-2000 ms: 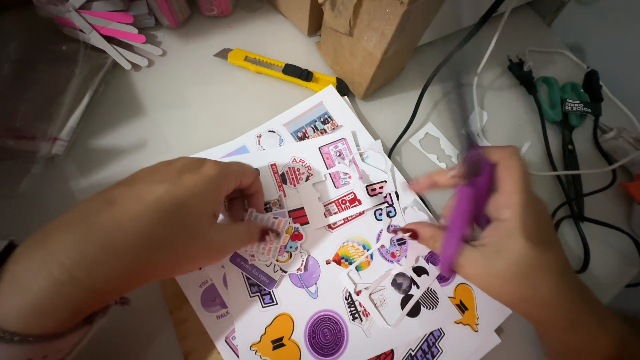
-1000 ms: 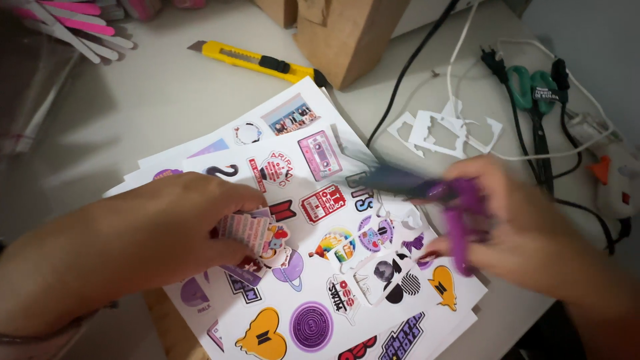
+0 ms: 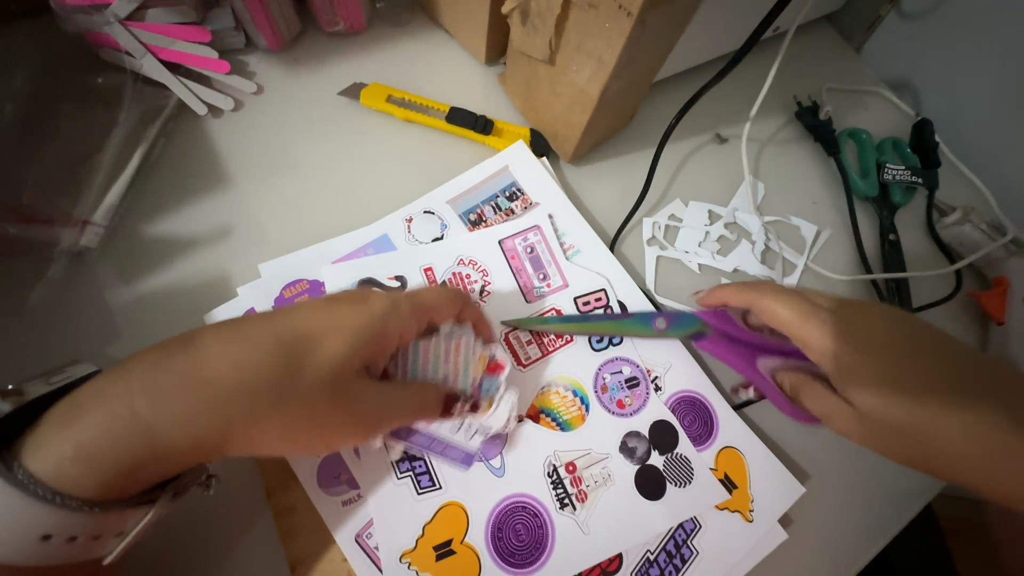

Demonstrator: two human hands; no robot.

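My left hand (image 3: pixel 352 384) holds a small bunch of cut-out stickers (image 3: pixel 456 392) between thumb and fingers, somewhat blurred, over the left part of a stack of printed sticker sheets (image 3: pixel 512 448). In my right hand (image 3: pixel 832 376) are scissors (image 3: pixel 680 324) with purple handles and iridescent blades. The blades look closed and point left, across the top sheet, with the tip near my left fingers. Printed on the sheet are a pink cassette, a red ticket, a balloon, hearts and round purple designs.
A yellow utility knife (image 3: pixel 448 116) lies behind the sheets, beside a cardboard box (image 3: pixel 588 72). Paper offcuts (image 3: pixel 720 240), a black cable (image 3: pixel 688 112), a white cord (image 3: pixel 752 136) and green-handled scissors (image 3: pixel 888 200) lie right. Nail files (image 3: pixel 176 60) and clear plastic (image 3: pixel 72 168) are left.
White paper offcuts from over the sheets have come to lie on the table at the right. My right hand's scissors have swung from upright to pointing left. My left hand still holds the stickers.
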